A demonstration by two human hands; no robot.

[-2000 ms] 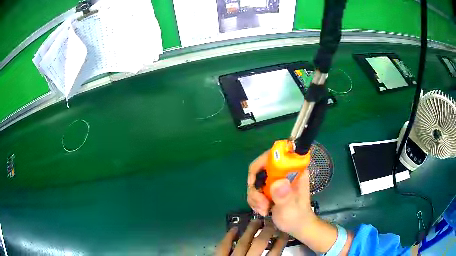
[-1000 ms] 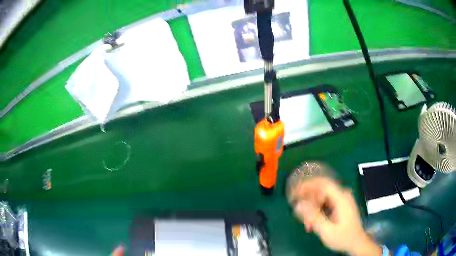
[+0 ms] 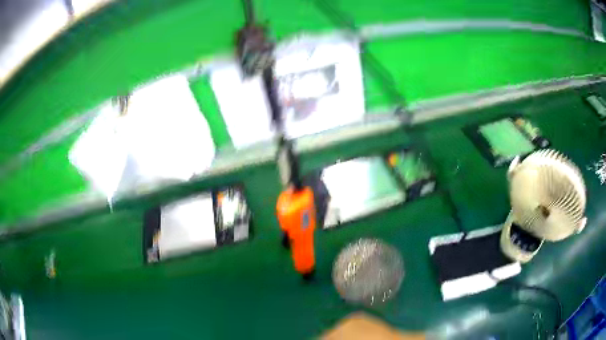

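Observation:
The orange electric screwdriver [image 3: 299, 229] hangs upright, with no hand on it. An open tablet assembly [image 3: 189, 225] lies to its left on the green bench. Another tablet assembly [image 3: 362, 189] lies behind the screwdriver and is partly hidden by it. The round speckled screw dish [image 3: 369, 271] is right of the screwdriver. A blurred piece of a hand, apparently my right hand [image 3: 372, 328], shows at the bottom edge below the dish. Its fingers cannot be made out, nor whether it holds anything. My left hand is out of the picture.
A cream desk fan [image 3: 546, 196] stands at the right by a black panel with white edges [image 3: 468, 259]. A third tablet assembly [image 3: 508, 139] lies behind it. Clipped papers [image 3: 149, 136] and an instruction sheet [image 3: 329, 89] hang at the back. Cables cross the view.
The tablet at the bottom now lies farther back, left of the screwdriver. My right hand has left the dish area towards the bottom edge. The left fingertip has gone from view. The camera view has shifted.

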